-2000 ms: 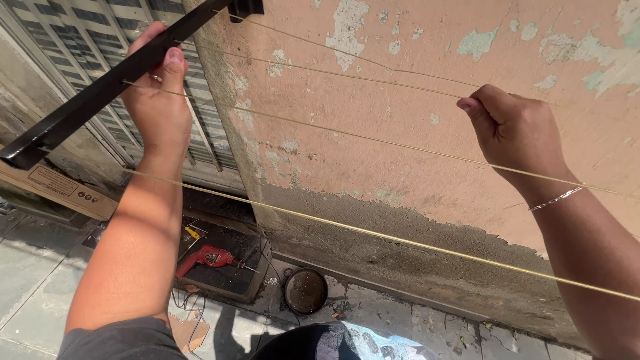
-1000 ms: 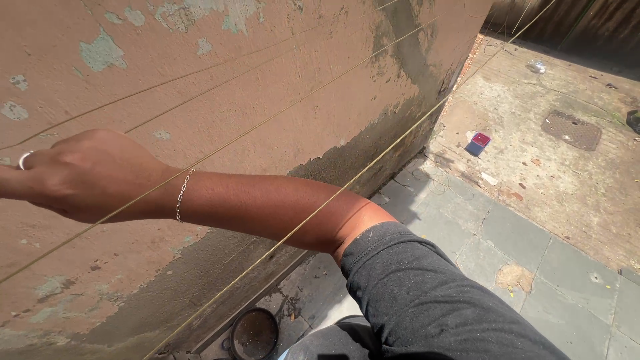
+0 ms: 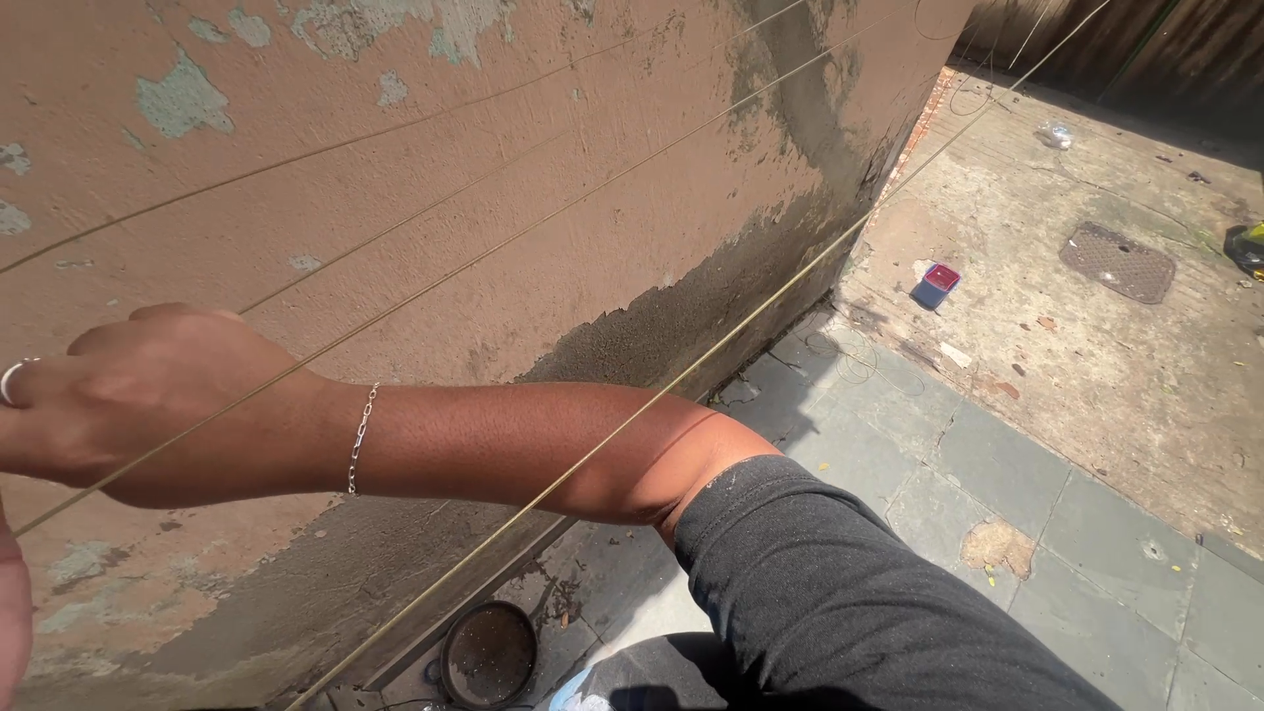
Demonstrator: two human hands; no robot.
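Note:
My right hand (image 3: 178, 405), with a ring and a chain bracelet (image 3: 362, 439), reaches to the left edge in front of the wall. Its fingers are curled, but the fingertips are cut off, so its grip is hidden. One thin cord (image 3: 395, 219) runs behind the back of this hand; another cord (image 3: 474, 262) crosses in front of it. A thicker yellowish cord (image 3: 632, 420) passes over my right forearm, slanting from lower left to upper right. Only a strip of skin, seemingly my left hand (image 3: 12, 617), shows at the left edge; its fingers and anything in it are hidden.
A peeling pink wall (image 3: 632, 227) runs along the left. Below lie a round dark pan (image 3: 489, 652) and grey floor tiles (image 3: 997, 464). Farther right are a blue and red container (image 3: 936, 285), a metal cover (image 3: 1119, 261) and a crumpled clear plastic piece (image 3: 1055, 135).
The view has swung far to the right. My left hand was on a black bar two seconds ago; the bar is now out of view. My right hand has moved across toward the left side.

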